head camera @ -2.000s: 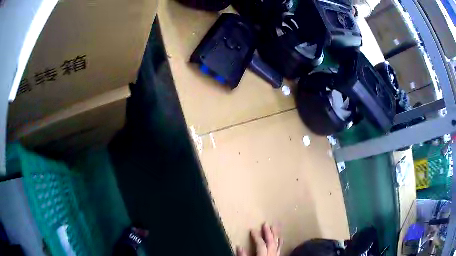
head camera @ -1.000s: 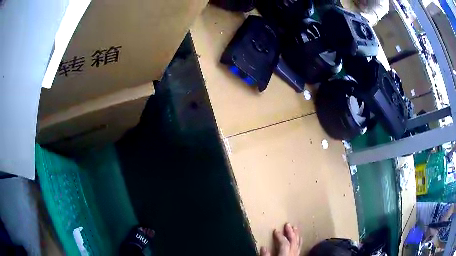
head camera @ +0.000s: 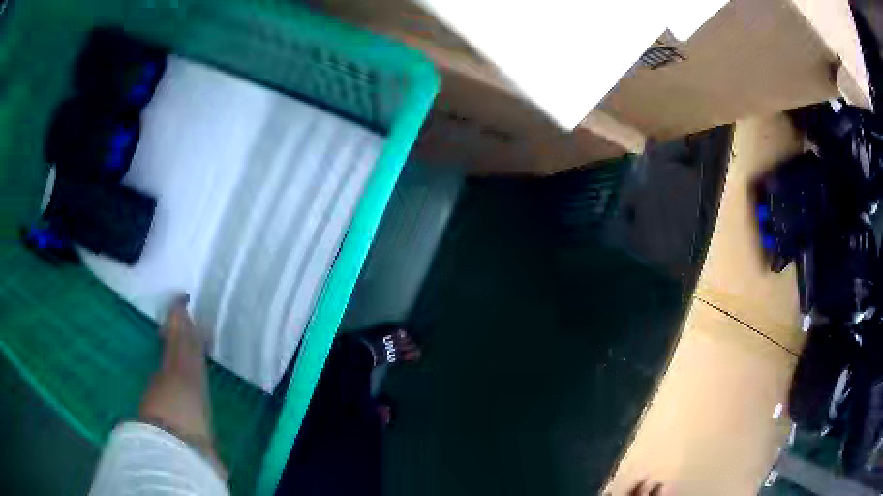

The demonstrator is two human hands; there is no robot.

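A green crate (head camera: 362, 228) fills the left side. A white ribbed sheet (head camera: 261, 203) lies inside it. Several black covers with blue parts (head camera: 106, 218) lie at the sheet's far left. My left hand (head camera: 182, 320), blurred and below a white sleeve, reaches over the sheet's lower edge, below the covers. No object shows in it, but its finger shape is unclear. Only the fingertips of my right hand (head camera: 646, 488) show at the bottom edge, over the tan bench (head camera: 716, 387); its grip is hidden.
A black cover with blue parts (head camera: 789, 213) lies on the bench's far right part, beside black wheeled units (head camera: 823, 378). Brown cartons (head camera: 542, 136) and a white panel (head camera: 562, 48) stand behind the crate. A dark gap with a shoe (head camera: 387, 347) separates crate and bench.
The view has swung left, bringing the crate's inside into view and moving the bench rightward. My left hand has come into view over the crate. My right hand's fingers show less at the bottom.
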